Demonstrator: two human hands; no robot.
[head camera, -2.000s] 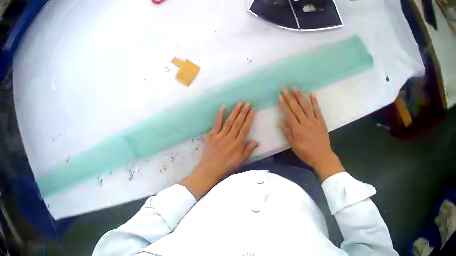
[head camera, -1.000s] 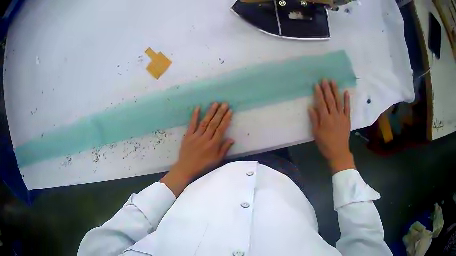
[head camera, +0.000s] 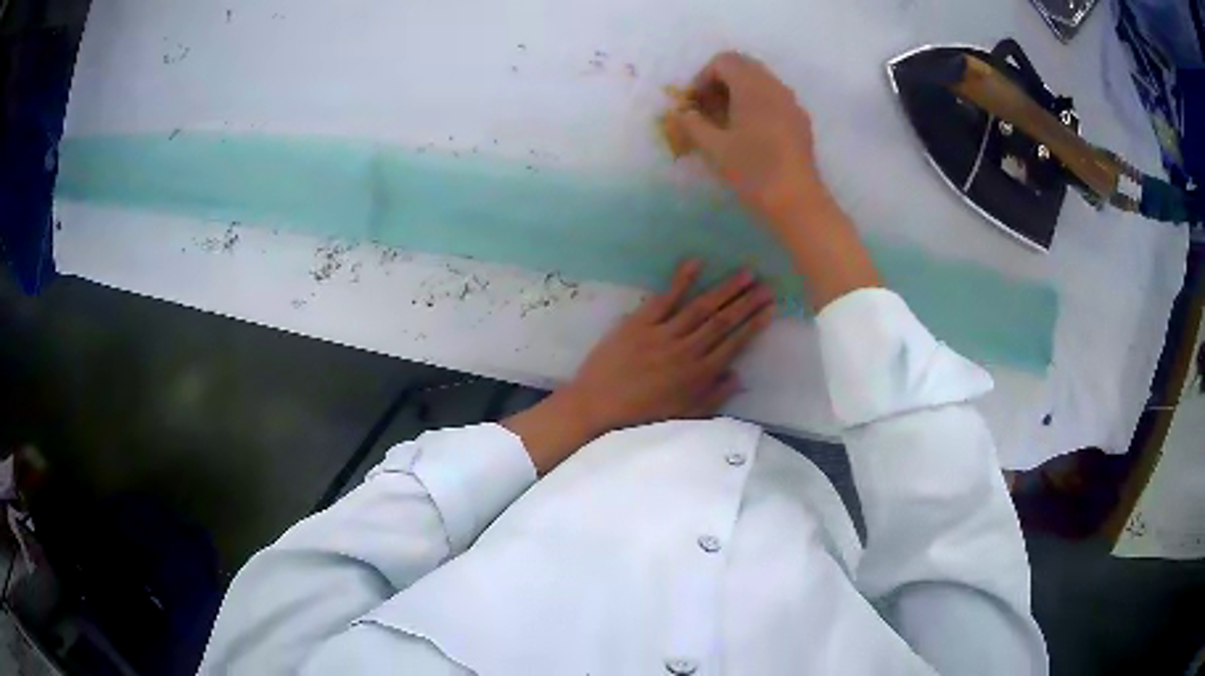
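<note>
A sheer pale green fabric strip (head camera: 476, 218) lies flat along the white pressing table, running from the left edge to the right. My left hand (head camera: 670, 346) rests flat with fingers apart, its fingertips on the strip's near edge. My right hand (head camera: 753, 130) is beyond the strip, its fingers closed on a small mustard-yellow cardboard template (head camera: 679, 123); the hand hides part of it. My right forearm crosses over the strip and hides a section of it.
A dark iron (head camera: 985, 143) with a tan wooden handle stands at the table's right, beyond the strip's end. Another metal-edged item (head camera: 1064, 13) is at the top right edge. The white table cover (head camera: 330, 66) has scattered dark marks. A neighbouring table (head camera: 1173, 495) shows at the right.
My right hand has left the strip's right part, moved left and away from me, and taken hold of the yellow template. My left hand stays flat at the strip. The view has turned.
</note>
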